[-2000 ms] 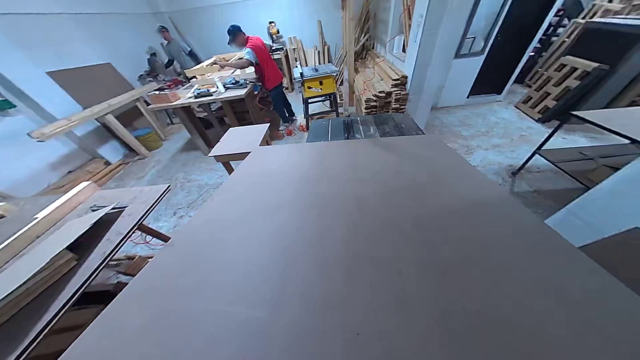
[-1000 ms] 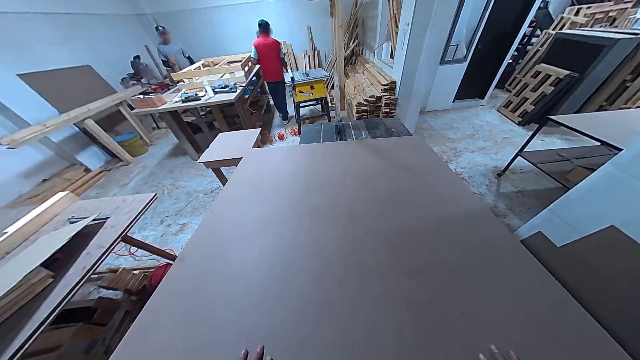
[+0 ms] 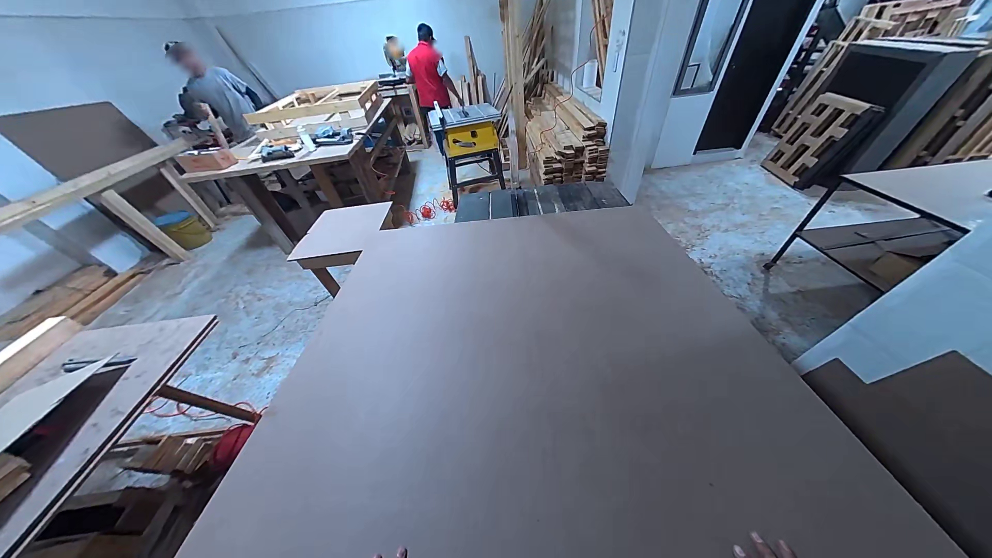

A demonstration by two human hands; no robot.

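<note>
A large brown fibreboard sheet fills the middle of the head view, its far end beside a slatted dark surface. At the bottom edge, only some fingertips of my left hand show, at the near part of the sheet. Further right, the fingers of my right hand rest on or just over the same sheet, apart from each other. No held object shows at either hand. Palms and wrists are out of view.
A small table adjoins the sheet's far left corner. A workbench stands left, a metal-framed table right. Beyond are a yellow table saw, stacked lumber, a person in red and another in grey.
Both hands' fingertips, out of view two seconds ago, now show at the bottom edge. The person in red, earlier bent at the workbench, now stands with their back turned near the table saw.
</note>
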